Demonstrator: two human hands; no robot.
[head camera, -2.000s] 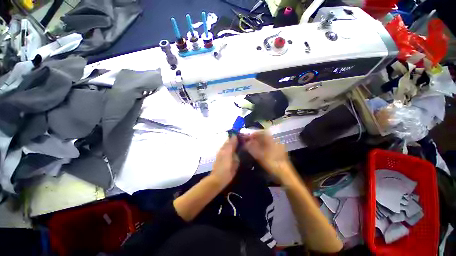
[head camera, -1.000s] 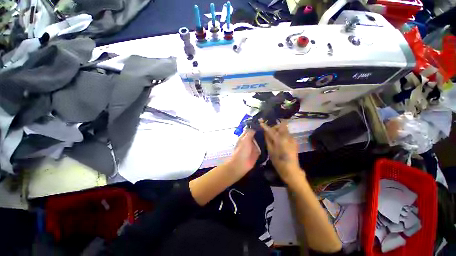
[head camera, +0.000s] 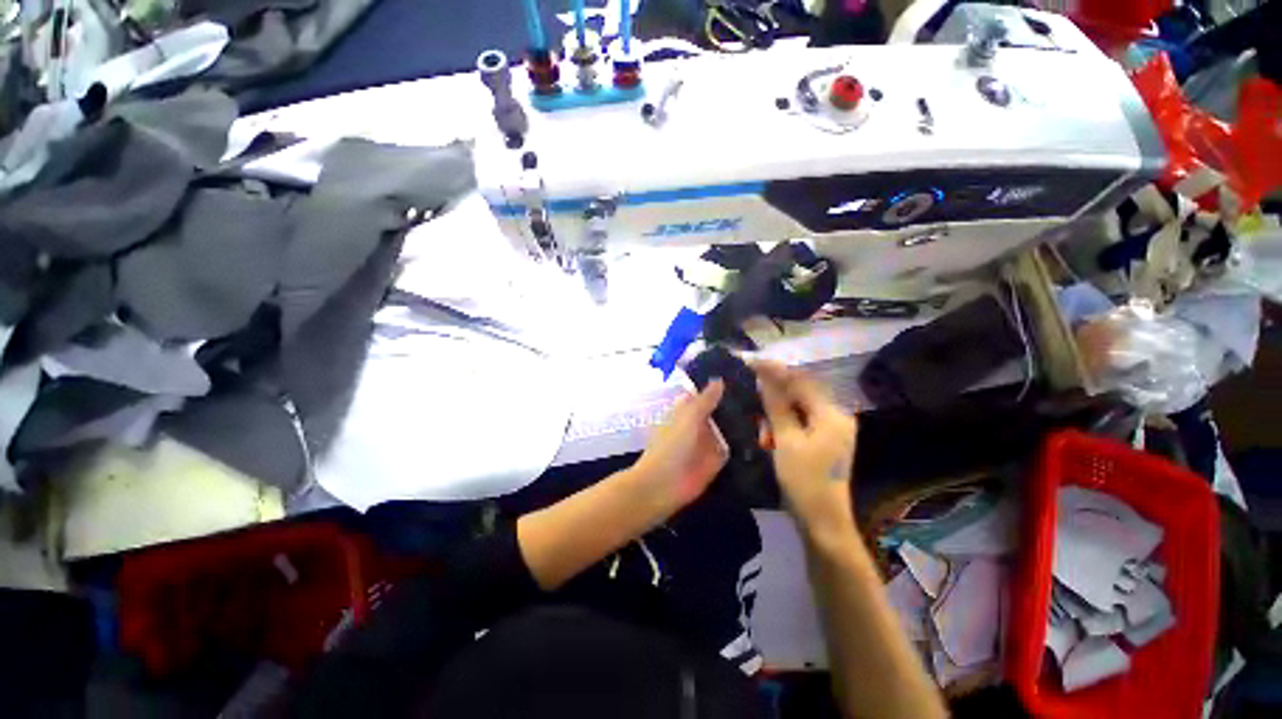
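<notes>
A small dark fabric piece (head camera: 730, 392) is held between my two hands at the front edge of the machine table. My left hand (head camera: 686, 452) grips its left side with the thumb on top. My right hand (head camera: 808, 438) holds its right side at the fingertips. A small bright blue item (head camera: 678, 341) lies just behind the piece. More dark pieces (head camera: 772, 288) lie under the arm of the white sewing machine (head camera: 830, 155). The presser foot area (head camera: 596, 275) is behind and left of my hands.
A heap of grey cut panels (head camera: 211, 267) and a white curved sheet (head camera: 436, 379) lie on the left. A dark cloth (head camera: 949, 357) lies right of my hands. A red basket (head camera: 1033, 583) with pale pieces stands at the right; another red basket (head camera: 134, 597) is lower left.
A second ago my hands were closer to the dark pile; now they are a little nearer me with the dark piece between them. The blue item shows more fully.
</notes>
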